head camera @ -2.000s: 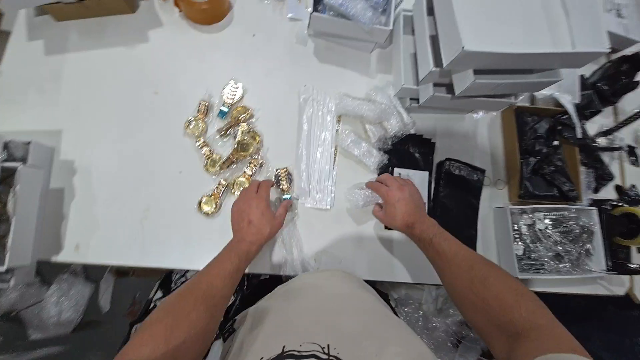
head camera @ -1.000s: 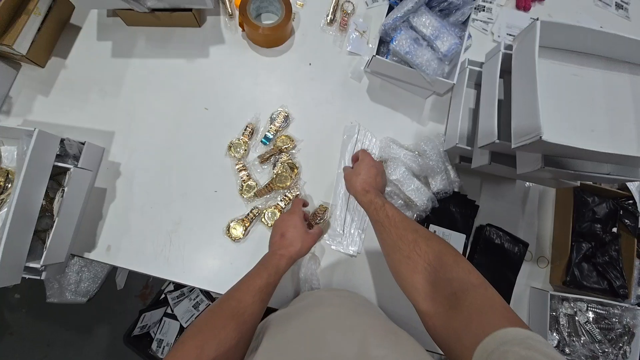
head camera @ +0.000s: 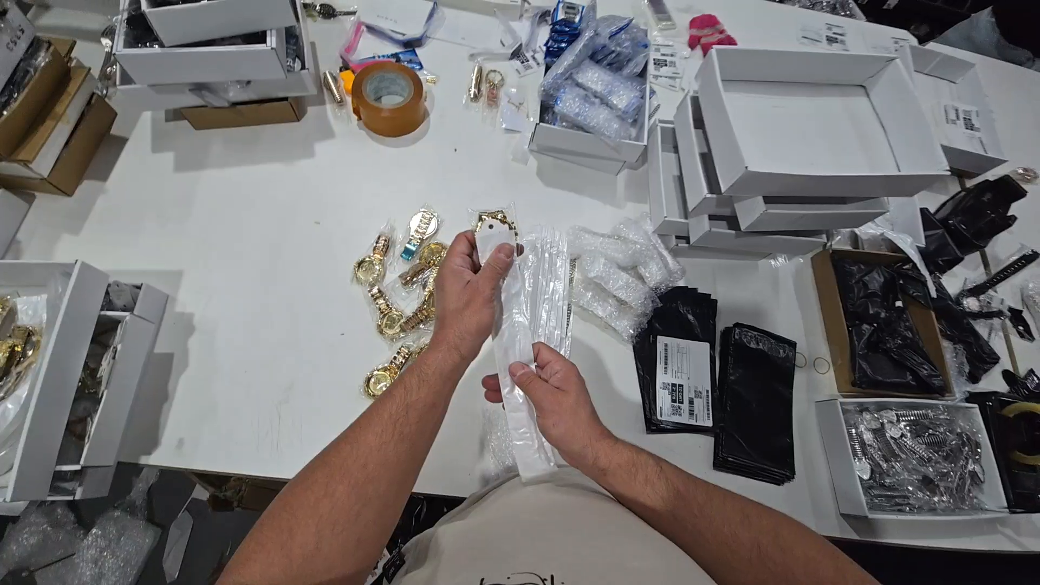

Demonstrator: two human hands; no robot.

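Observation:
My left hand (head camera: pixel 471 296) grips the top of a long white plastic sleeve (head camera: pixel 513 325) together with a gold-coloured metal-band watch (head camera: pixel 494 219), whose band shows above the fingers. Lower down, my right hand (head camera: pixel 561 402) pinches the same sleeve between thumb and fingers. More white sleeves (head camera: pixel 548 280) lie in a stack just right of it. Left of my left hand are several gold-coloured wristwatches (head camera: pixel 390 321) in clear wrap, one with a teal tag (head camera: pixel 409 250). Bubble-wrap pouches (head camera: pixel 617 276) lie beyond the sleeve stack, beside black plastic bags (head camera: pixel 756 402), one pile bearing a printed label (head camera: pixel 683 382).
A roll of brown tape (head camera: pixel 388 99) and an open box of blue-and-clear packets (head camera: pixel 597 150) stand at the back. White box trays (head camera: pixel 812 179) are stacked at the right, above a box of small metal parts (head camera: pixel 918 459). More boxes (head camera: pixel 73 382) stand at the left.
My right hand has gone from the sleeve stack to the lower part of a single sleeve. My left hand has raised the watch from beside the other watches to the sleeve's top. The view has shifted.

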